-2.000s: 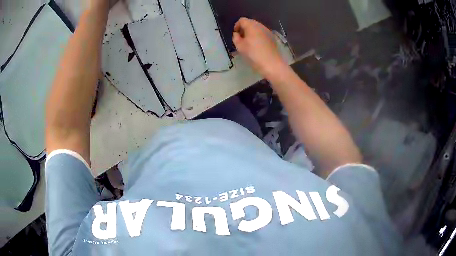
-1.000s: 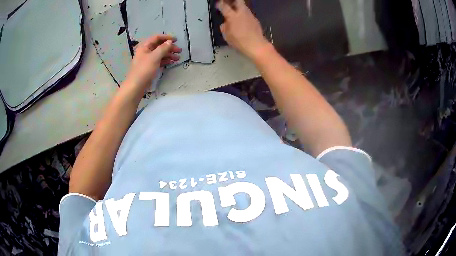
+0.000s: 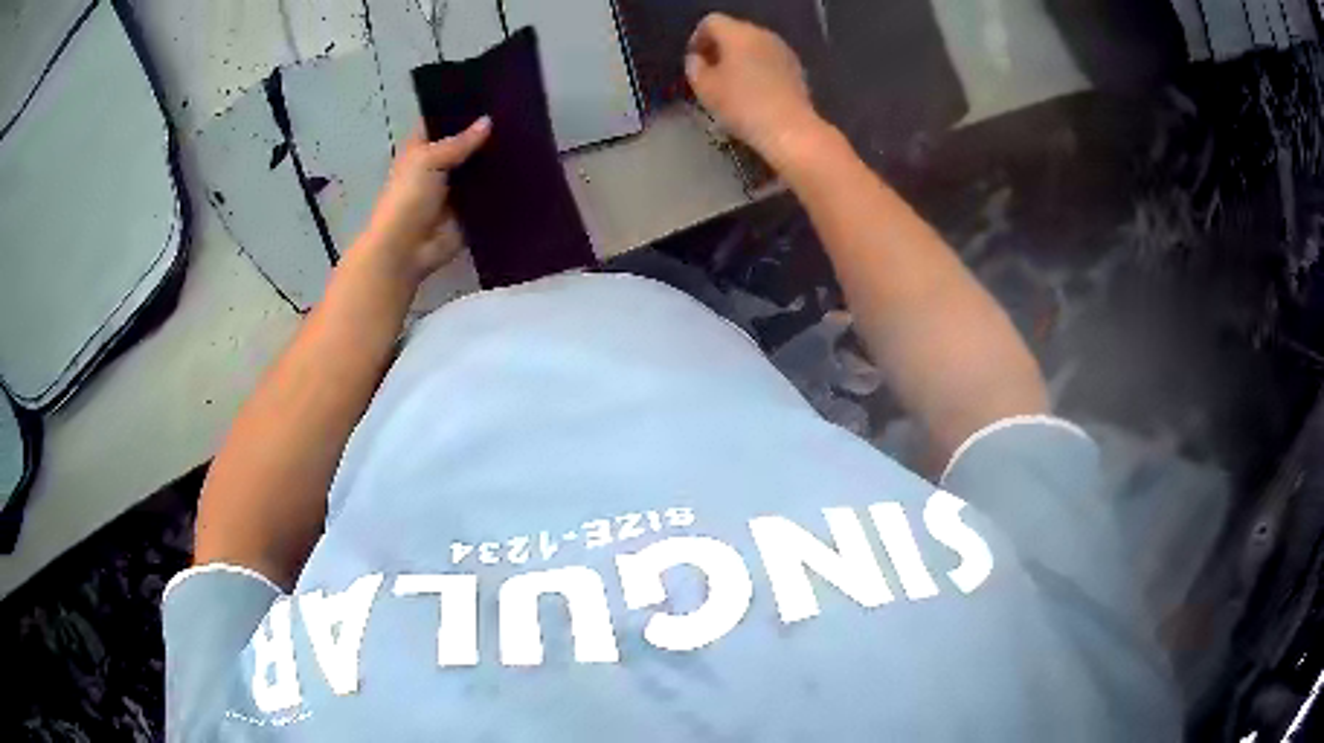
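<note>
My left hand [image 3: 424,200] holds a long dark cut part [image 3: 511,167] by its left edge, thumb on top. The part stretches from over the table down to my shirt. My right hand [image 3: 748,80] has its fingers curled above the dark cloth [image 3: 671,47] at the table's front edge; whether it holds anything is hidden. A pale-topped strip stack [image 3: 588,73] lies between my hands, behind the dark part. More pale pieces [image 3: 341,124] with dark gaps lie to its left.
A large curved-edge stack [image 3: 95,218] lies at the left on the pale table [image 3: 240,356]. More dark cloth [image 3: 893,58], a pale sheet [image 3: 1016,55] and narrow strips [image 3: 1246,22] lie at the right. Scraps litter the dark floor [image 3: 1002,276].
A dark cut part is now in my left hand, which was over the pale strips with no dark part in it. My right hand has moved slightly right, and its fingers have curled in.
</note>
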